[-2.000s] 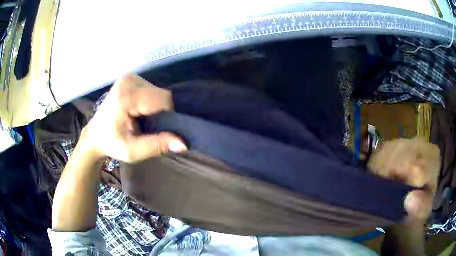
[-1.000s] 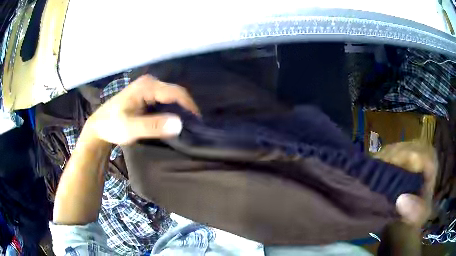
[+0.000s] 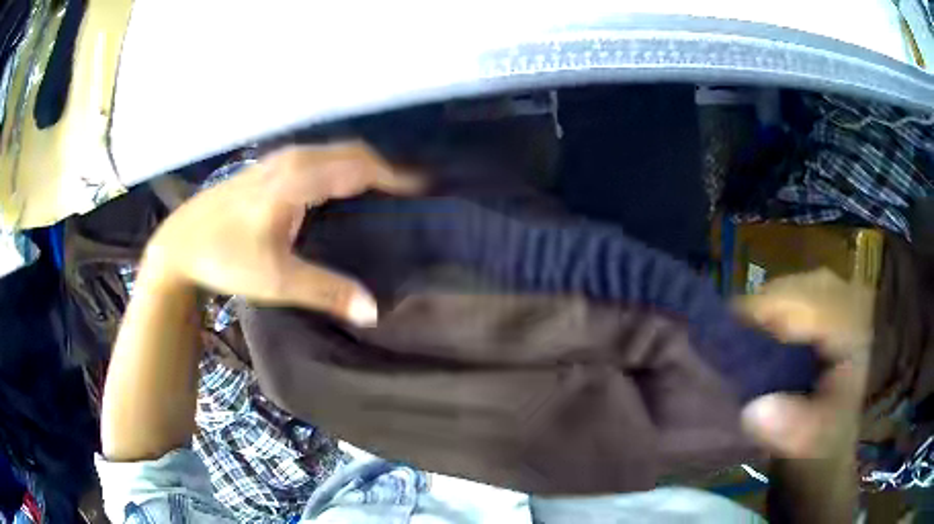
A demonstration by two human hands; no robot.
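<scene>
A brown cloth garment piece point(image 3: 461, 409) is held up in front of my lap, below the table edge. A navy ribbed waistband point(image 3: 574, 256) runs along its upper edge, gathered in ridges. My left hand point(image 3: 271, 241) grips the band's left end, with the thumb in front and fingers behind. My right hand point(image 3: 809, 358) is blurred and grips the band's right end, thumb in front. The fingers behind the cloth are partly hidden.
The white table point(image 3: 338, 61) with its grey measuring scale point(image 3: 655, 56) lies above. Plaid cloth point(image 3: 246, 440) is at lower left, more plaid cloth point(image 3: 871, 164) at upper right. A cardboard box point(image 3: 799, 256) stands at right, loose threads point(image 3: 901, 476) at lower right.
The band was stretched flat between my hands and is now slack and gathered in ridges. My right hand has moved a little left, towards my left hand. Both hands keep their hold.
</scene>
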